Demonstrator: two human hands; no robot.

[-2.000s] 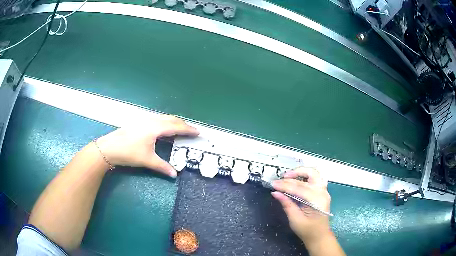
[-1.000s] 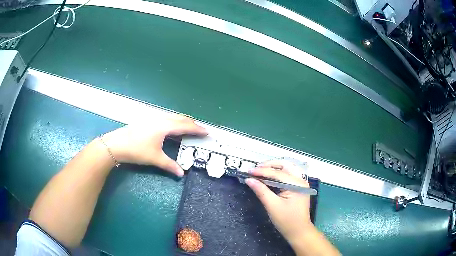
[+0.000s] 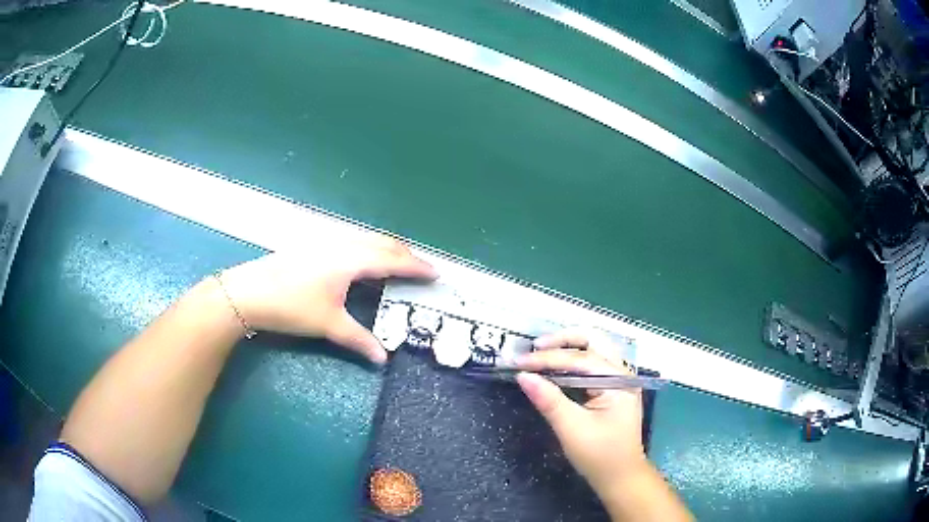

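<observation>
A grey metal carrier fixture [image 3: 453, 343] with rounded silver-white stations lies along the top edge of a flat black tray [image 3: 458, 438]. My left hand [image 3: 316, 296] grips the fixture's left end between thumb and fingers. My right hand [image 3: 586, 403] holds metal tweezers [image 3: 611, 381] like a pen, nearly level; their tips are near the dark gap right of the middle stations. Whether the tips hold a part is too small to tell. My right hand hides the fixture's right part. A small heap of copper-coloured parts [image 3: 394, 491] lies at the tray's lower left.
A silver rail [image 3: 194, 204] runs behind the fixture, with the green conveyor belt [image 3: 407, 143] beyond. Another fixture [image 3: 805, 336] lies at the right by a small clamp [image 3: 815, 424]. A white machine box [image 3: 22, 153] and cable are at left; another fixture [image 3: 46, 73] is behind it. Wired machines stand at right.
My right hand and the tweezers have moved left along the fixture, and the tweezers now lie flatter. My left hand still holds the left end. The whole view has shifted slightly.
</observation>
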